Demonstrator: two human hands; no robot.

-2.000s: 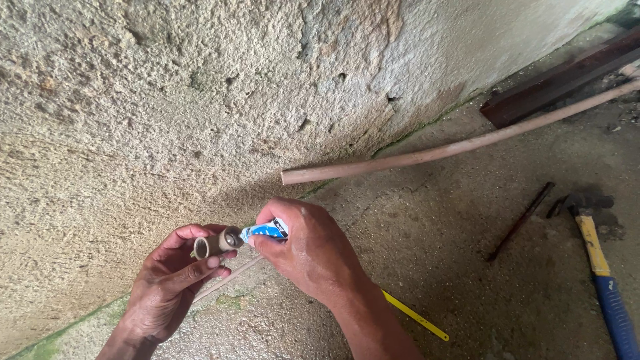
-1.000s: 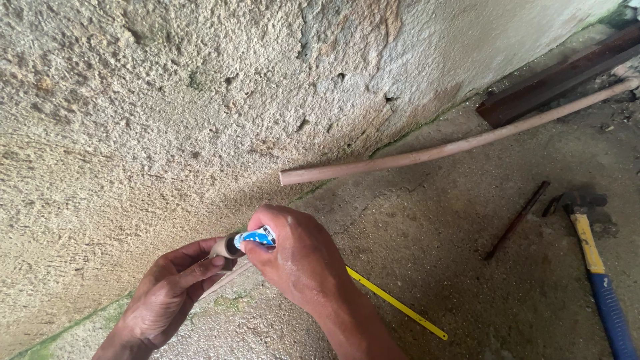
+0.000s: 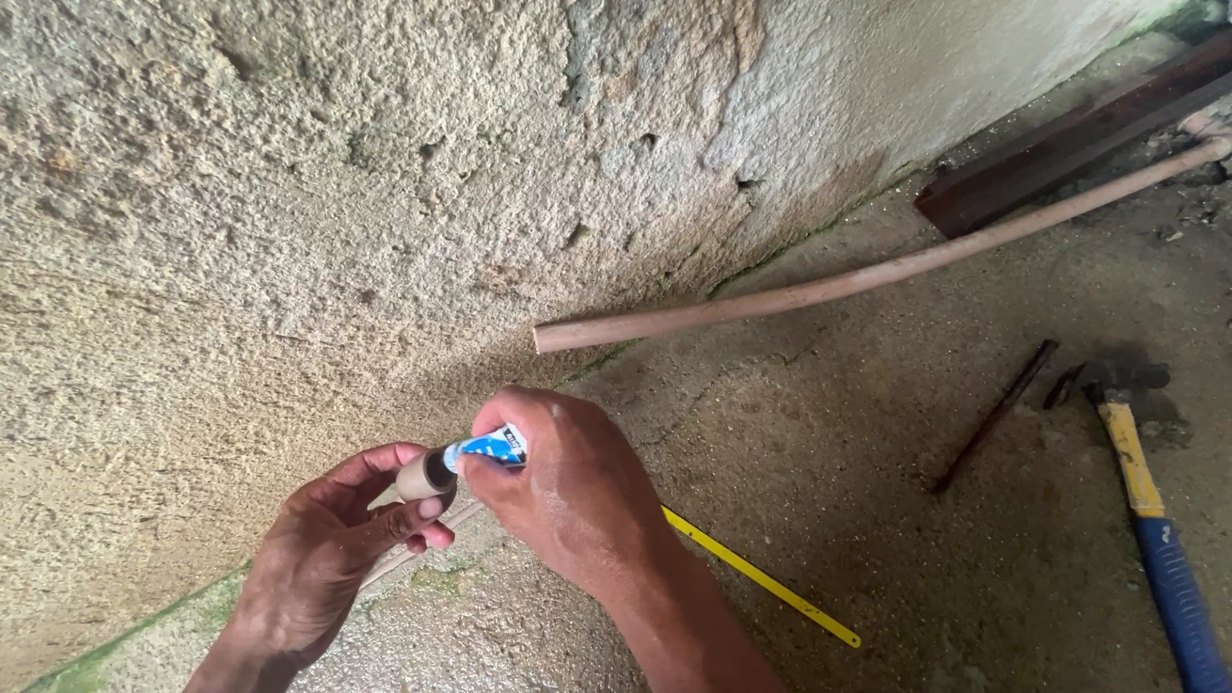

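Observation:
My left hand (image 3: 322, 553) holds a short tan plastic pipe fitting (image 3: 416, 481) between thumb and fingers, its open end facing my right hand. A small blue and white tube (image 3: 486, 448) is pinched in my right hand (image 3: 568, 491), with its nozzle end at the mouth of the fitting; the tip itself is hidden. Beyond the hands, the cut end of a long tan plastic pipe (image 3: 770, 300) juts out beside the wall. A yellow hacksaw blade (image 3: 760, 576) lies on the floor, partly covered by my right forearm.
A rough plastered wall (image 3: 337, 192) rises along the left and top. On the concrete floor (image 3: 818, 433) at right lie a hammer (image 3: 1145, 481) with a blue and yellow handle and a thin rusty metal rod (image 3: 996, 414). A dark brown metal profile (image 3: 1059, 144) rests behind the pipe.
The fitting has turned in my left hand; its open end facing away from the tube, seen earlier, is now hidden. My right hand has shifted slightly, exposing more of the yellow blade.

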